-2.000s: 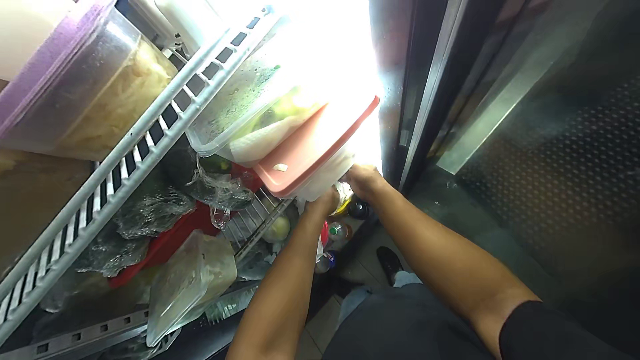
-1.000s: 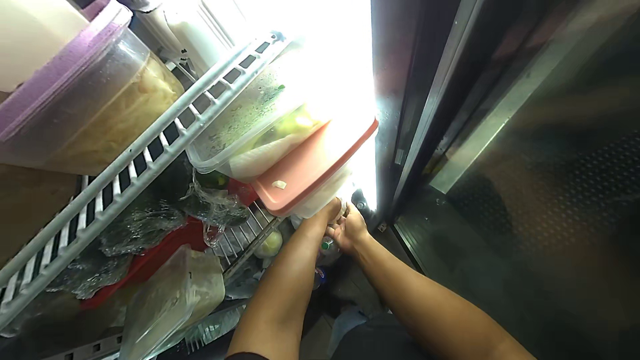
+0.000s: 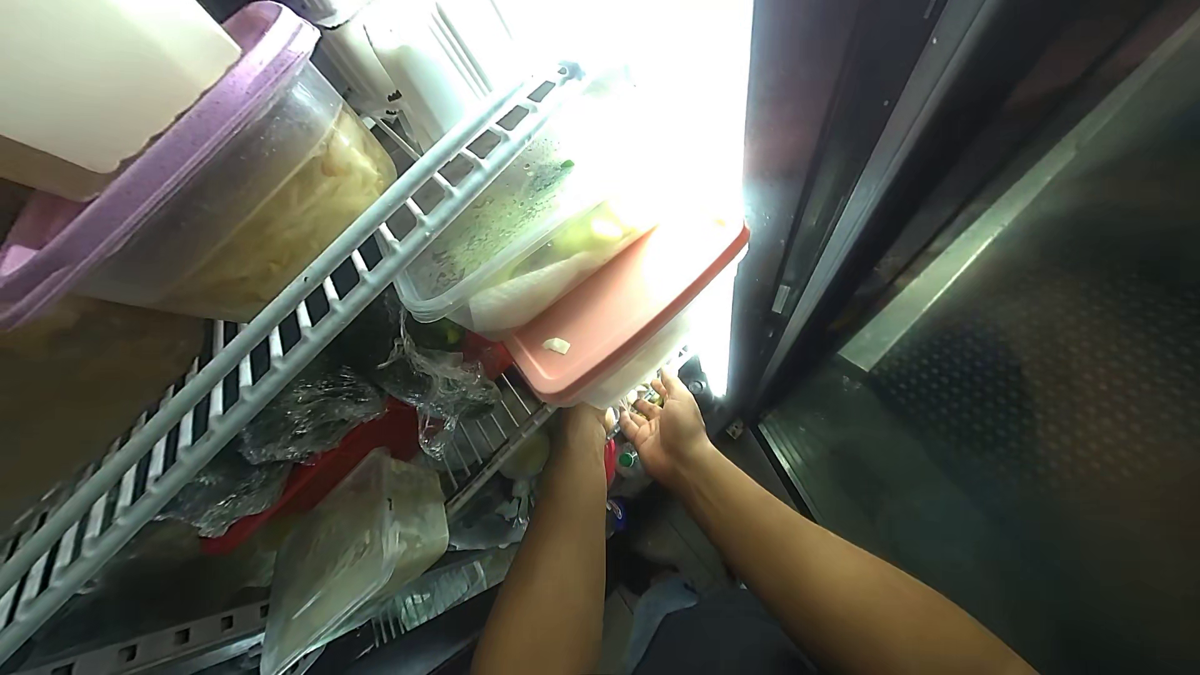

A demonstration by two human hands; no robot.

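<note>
A plastic container with a pink lid (image 3: 619, 319) sits tilted in view on the lower wire shelf, beside a clear lidded container (image 3: 506, 225) with greens and white paper inside. My left hand (image 3: 583, 427) reaches under the near edge of the pink-lidded container; its fingers are hidden, so its hold cannot be told. To the right, my right hand (image 3: 667, 427) is palm up with fingers apart and curled, just below that container, and nothing shows in it. Behind the fingers lie small items too blurred to name.
A white wire shelf (image 3: 309, 323) crosses the left, bearing a purple-lidded tub (image 3: 253, 216). Below are plastic-wrapped food (image 3: 314, 408), a red tray (image 3: 319, 478) and a clear container (image 3: 361, 544). Bottles stand lower down. The glass door (image 3: 1012, 375) is at the right, beside a bright light.
My right hand has come away from my left hand and turned palm up with its fingers spread. My left hand has gone further under the pink-lidded container.
</note>
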